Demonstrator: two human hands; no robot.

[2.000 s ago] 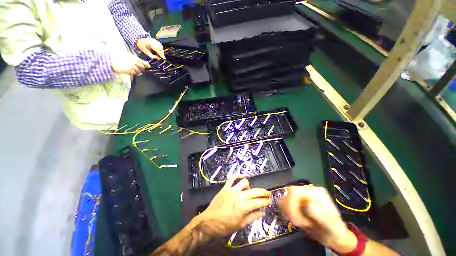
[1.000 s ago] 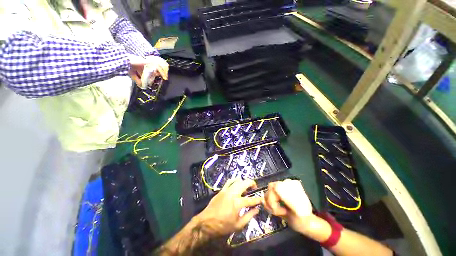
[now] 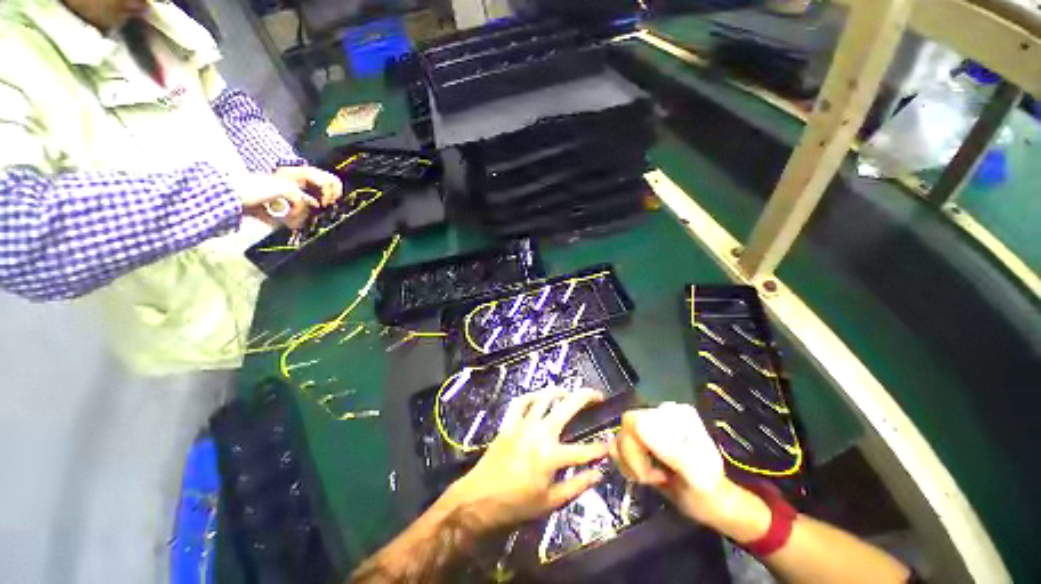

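Note:
The nearest black housing (image 3: 594, 513) lies in front of me, with silver strips and a yellow wire along its near edge. My left hand (image 3: 531, 451) rests spread over its left and far part, fingers apart. My right hand (image 3: 674, 456) is curled at its far right part, beside my left fingers. The fingertips hide whether it pinches anything. Beyond lie a wired housing (image 3: 537, 388), another wired housing (image 3: 542, 314) and a darker housing (image 3: 457, 280). One more wired housing (image 3: 748, 388) lies lengthwise at the right.
A yellow harness bundle (image 3: 331, 331) lies on the green surface (image 3: 343, 439) at left. A blue bin (image 3: 196, 502) and dark housing (image 3: 268, 479) are low left. Stacked housings (image 3: 548, 160) stand ahead. A person (image 3: 126, 228) works at far left. A wooden rail and post (image 3: 799, 171) stand right.
The view has shifted, so the bench things sit further left. My left hand stays spread; my right hand stays curled over the near housing. The other person's hands have moved over their housing.

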